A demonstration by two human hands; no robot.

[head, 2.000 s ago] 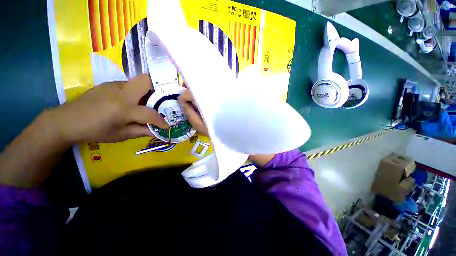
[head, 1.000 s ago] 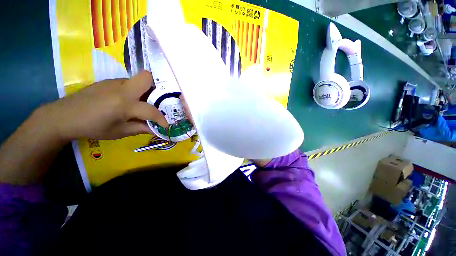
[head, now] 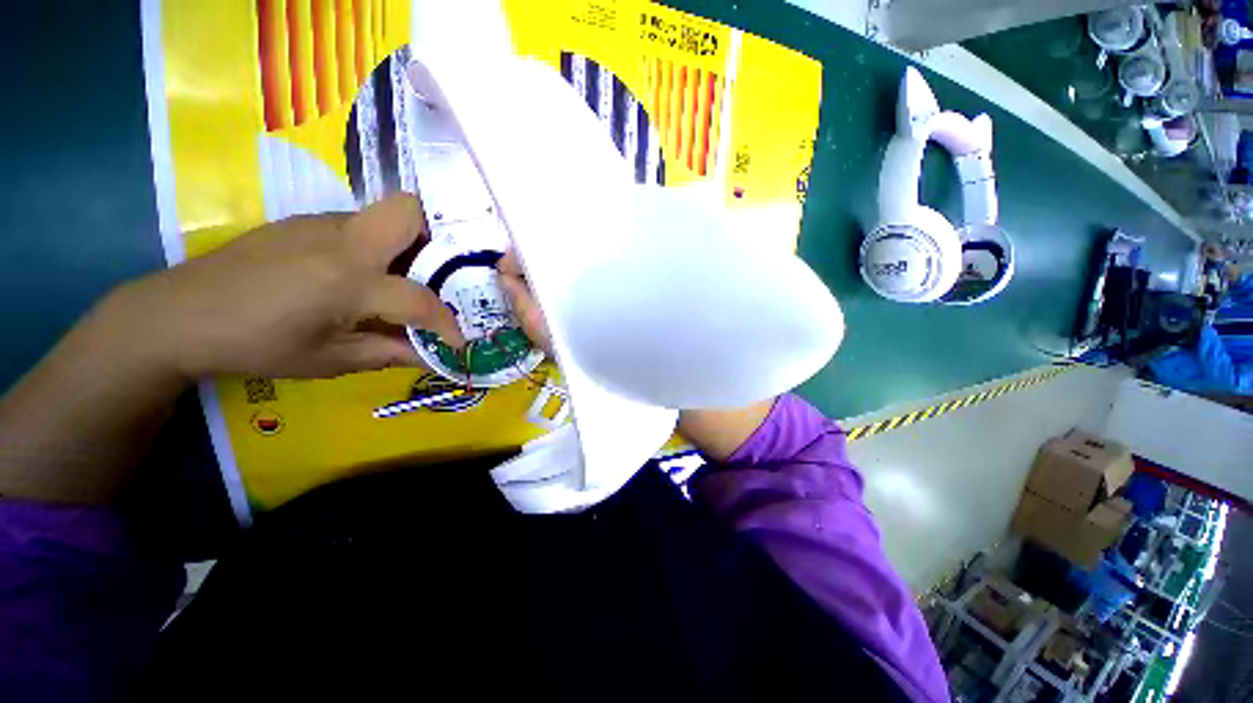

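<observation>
White cat-ear headphones (head: 687,295) fill the middle of the view, held over a yellow printed sheet (head: 220,165). Below the band an open ear cup (head: 477,295) shows a pale centre in a dark ring. A green circuit board (head: 492,353) lies along its lower edge, with thin red and dark wires. My left hand (head: 296,295) grips the cup's left rim, its fingertips at the board. My right hand (head: 526,300) is mostly hidden behind the headphones; its fingers show at the cup's right side and its wrist below the ear.
Another white cat-ear headphone set (head: 910,261) lies on the green bench (head: 859,357) to the right. More white headphones (head: 1143,69) are at the far upper right. Cardboard boxes (head: 1079,474) stand beyond the bench edge, marked with yellow-black tape. A dark device (head: 1120,282) sits at the bench's far end.
The headphones tilt and shift slightly. My right fingers, mostly covered a second ago, show more at the cup's right side, and more of my right wrist shows. My left hand stays at the cup.
</observation>
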